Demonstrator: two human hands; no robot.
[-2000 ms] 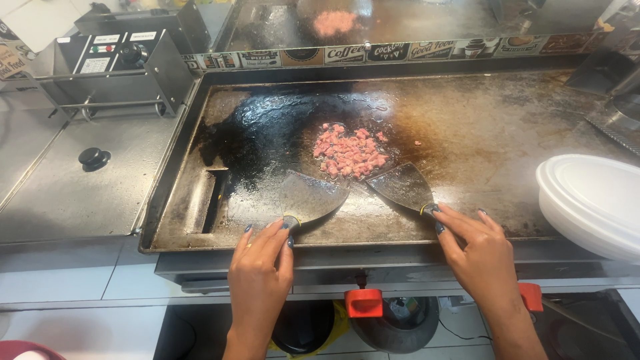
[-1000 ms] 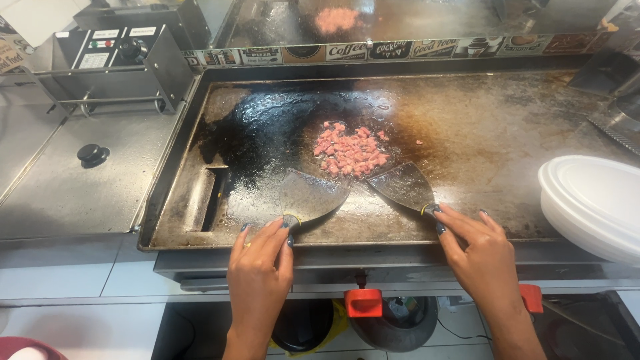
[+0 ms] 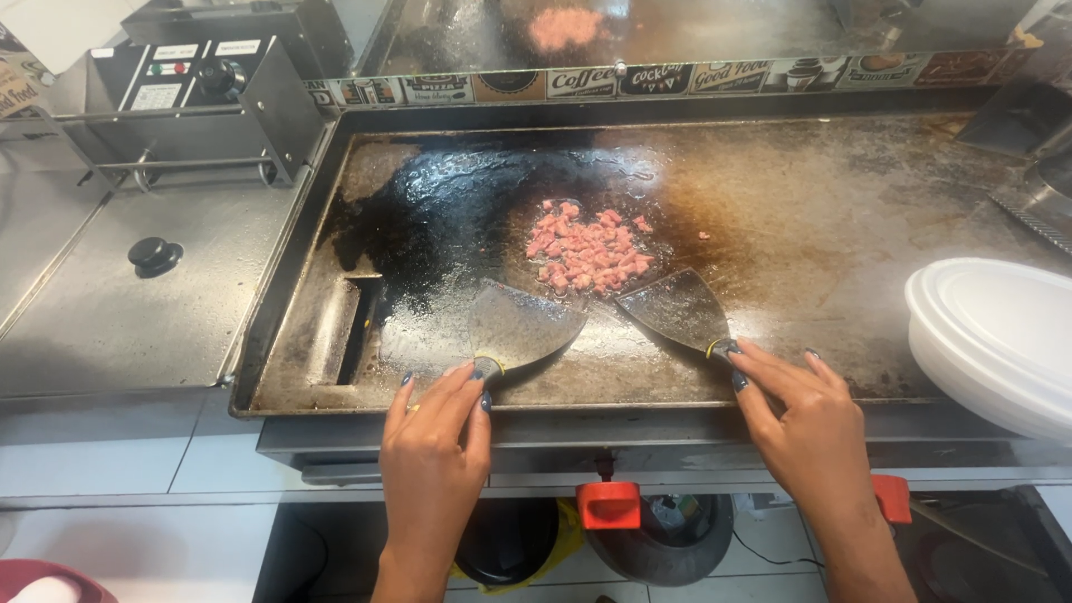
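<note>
A pile of small pink meat pieces (image 3: 590,249) lies on the oily metal griddle (image 3: 804,218), left of its middle. My left hand (image 3: 440,435) holds the dark handle of a wide metal scraper (image 3: 528,322), whose blade rests on the griddle just below the meat. In my right hand (image 3: 800,410) is the handle of a second scraper (image 3: 678,308), its blade angled up and left toward the pile. The inner corners of both blades are close together at the meat's near edge. My palms hide most of both handles. One stray bit of meat (image 3: 703,235) sits to the right.
A white plastic tub (image 3: 946,335) overlaps the griddle's right front. At left stand a fryer's control box (image 3: 201,126) and a metal lid with a black knob (image 3: 155,255). Red valve knobs (image 3: 609,505) project below the front edge. Metal utensils (image 3: 1043,188) lie at far right.
</note>
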